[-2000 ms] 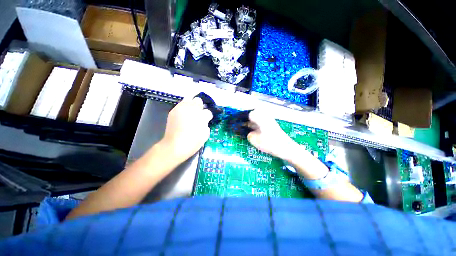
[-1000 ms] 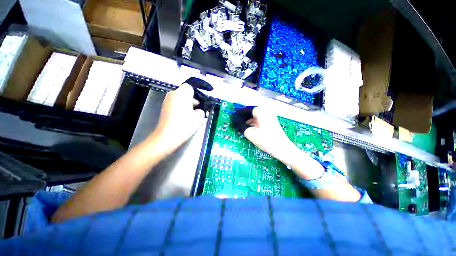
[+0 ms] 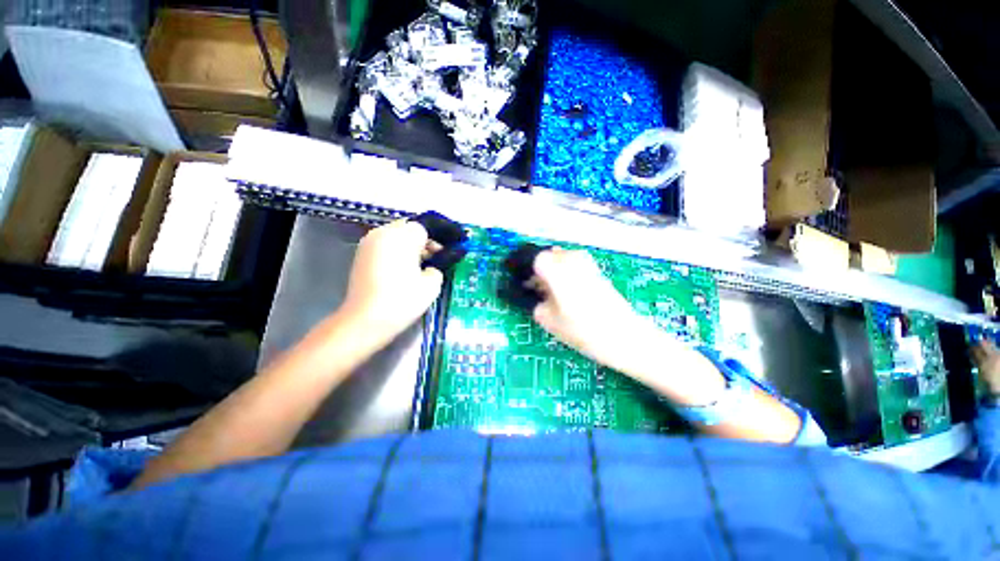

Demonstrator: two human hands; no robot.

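A large green circuit board (image 3: 526, 367) lies on the conveyor in front of me. My left hand (image 3: 397, 268) is at the board's far left corner, with black finger cots on its bent fingers. My right hand (image 3: 570, 296) is over the far part of the board, its black-covered fingertips pointing left and close together. Small blue parts (image 3: 501, 237) show at the board's far edge between the hands. The fingertips are dark and blurred, so I cannot tell whether either hand holds a part.
Beyond the white rail (image 3: 493, 197) are loose silver parts (image 3: 450, 77), a bin of blue parts (image 3: 598, 121) with a clear ring (image 3: 648, 158), and white packed parts (image 3: 724, 148). Boxed white parts (image 3: 189, 219) stand left. Another board (image 3: 910, 373) and a person's hand (image 3: 986, 362) are right.
My left fingers have come down from the rail to the board's corner. The view has shifted slightly. Another person's hand and sleeve have appeared at the far right.
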